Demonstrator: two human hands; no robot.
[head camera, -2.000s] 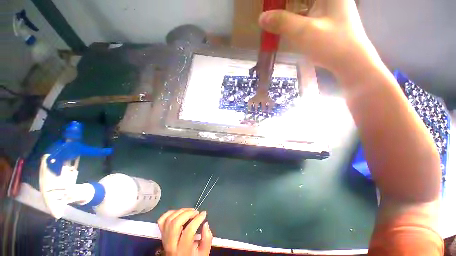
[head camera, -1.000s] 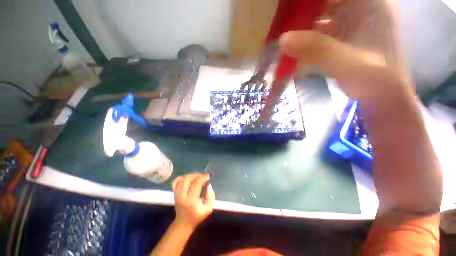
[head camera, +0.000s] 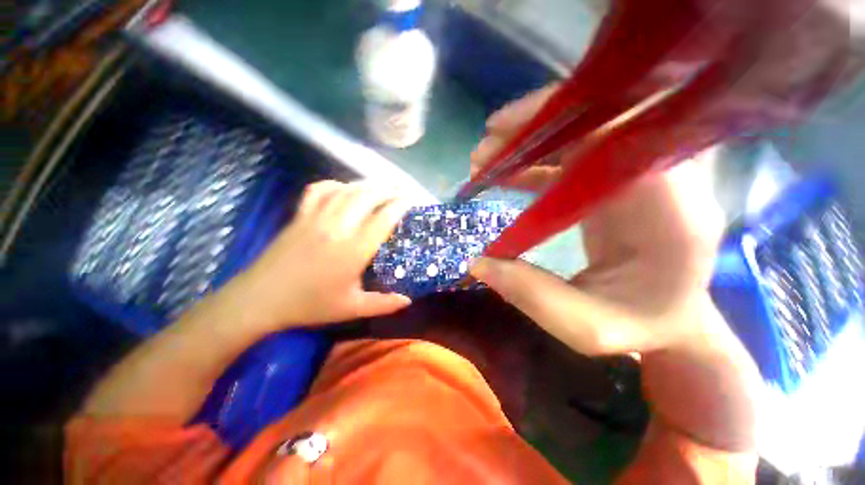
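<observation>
A blue PCB panel (head camera: 438, 244) with black and silver parts and round white components is held above my lap, component side up. My left hand (head camera: 346, 246) grips its left end. My right hand (head camera: 631, 256) holds the red-handled dipping tongs (head camera: 588, 185), whose red handles point up and right. The tongs' jaw end is at the panel's right part; their tips are mostly hidden, so I cannot tell if they still clamp it. My right thumb lies by the panel's lower right corner.
The white spray bottle (head camera: 396, 85) stands on the green mat (head camera: 294, 57). A blue left board bin (head camera: 133, 313) filled with panels is below the white bench edge (head camera: 256, 95). The blue right board bin (head camera: 745, 275) holds panels at the right. A red-handled tool (head camera: 150, 13) is at the bench corner.
The panel has come from the solder pot to above my lap. My left hand has left the mat and taken hold of the panel. The view has tilted down and the pot is out of view.
</observation>
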